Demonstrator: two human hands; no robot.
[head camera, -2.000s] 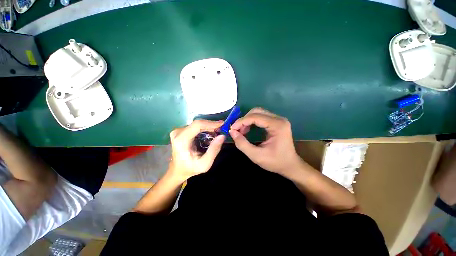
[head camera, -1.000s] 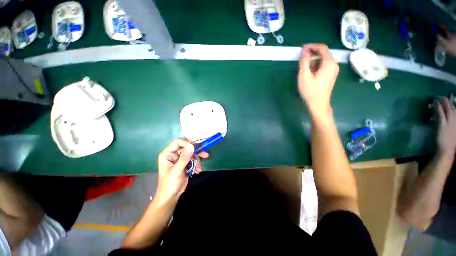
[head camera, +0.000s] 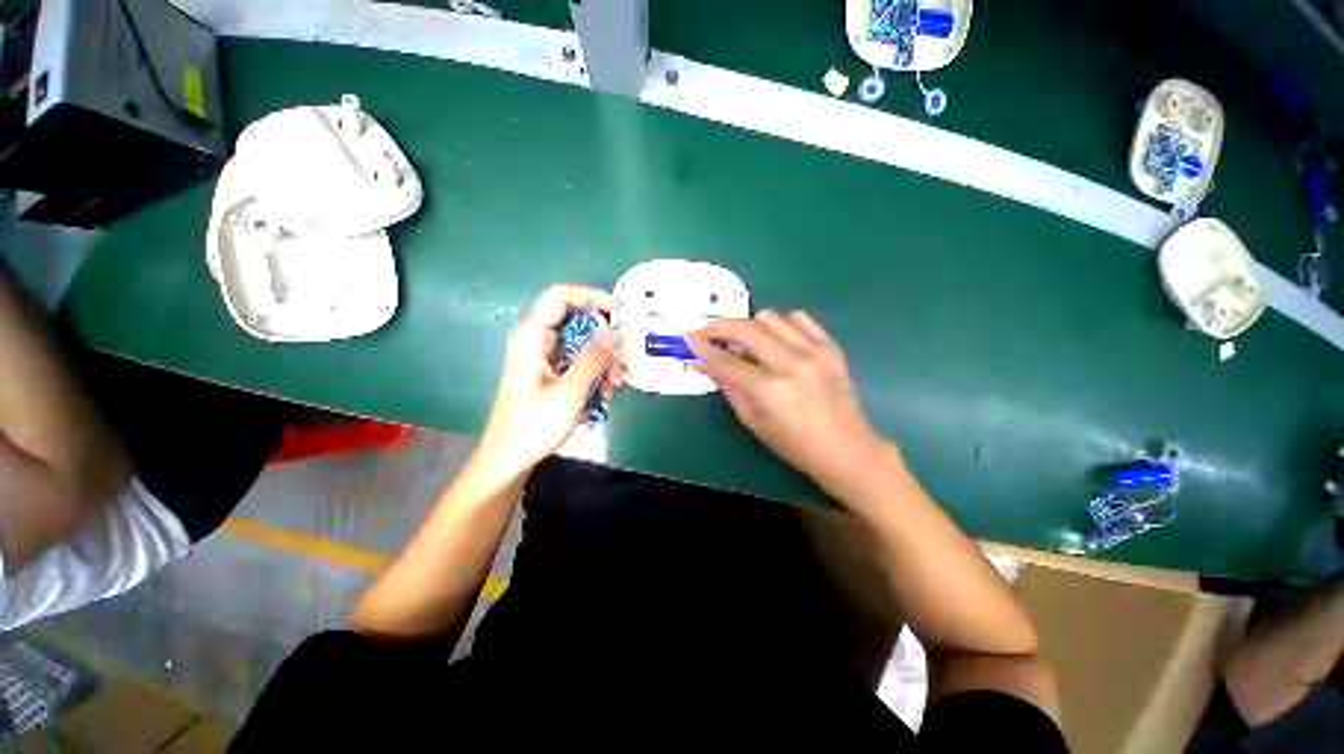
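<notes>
An off-white housing shell (head camera: 683, 287) lies on the green bench in front of me. My left hand (head camera: 548, 368) is at its left side and holds a blue circuit board (head camera: 578, 337) between thumb and fingers. A small round wired part (head camera: 594, 417) hangs below that hand. My right hand (head camera: 789, 386) is over the right side of the shell, with its fingertips on the blue battery cell (head camera: 669, 346), which lies sideways across the shell. The right fingertips partly hide the battery's right end.
Two overlapping shells (head camera: 313, 280) lie at left beside a dark boxy device (head camera: 126, 111). Another battery with board (head camera: 1142, 476) lies at right. Part-filled units (head camera: 1176, 143) lie beyond the white strip (head camera: 884, 140). An open carton (head camera: 1106, 626) stands below the bench. People's arms show at both sides.
My right hand has come back from the white strip to the battery. My left hand and the battery are now at the shell. The camera view has shifted.
</notes>
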